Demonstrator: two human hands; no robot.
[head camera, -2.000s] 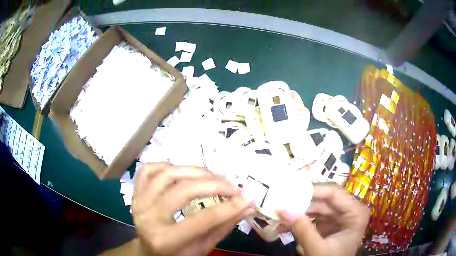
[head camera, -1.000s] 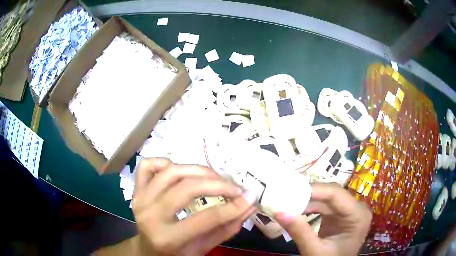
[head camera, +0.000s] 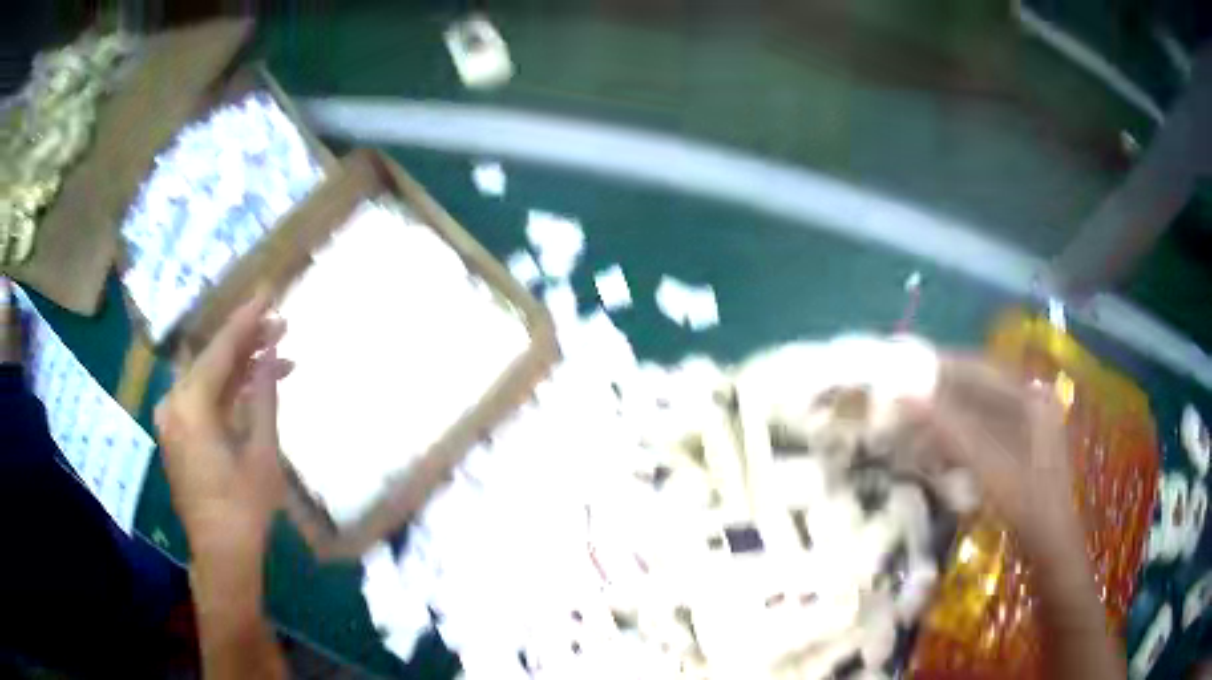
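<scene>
Cream housings with dark rectangles lie in a blurred heap at the centre right. White squares are heaped beside them and fill the open brown carton. My left hand is over the carton's left edge, fingers bent upward; whether it holds something small cannot be told. My right hand is strongly blurred at the right end of the heap, its fingers at a cream housing; whether it grips it is unclear. The amber bundle lies partly behind my right forearm.
A second carton of bluish-white pieces stands behind the first. Pale parts lie on a cardboard sheet at upper left, a label sheet below. A grey rail curves behind; a housing lies beyond it. More housings lie far right.
My hands have parted from the housing they both held: left moved left to the carton, right moved up and right. The view has shifted, so the cartons appear lower.
</scene>
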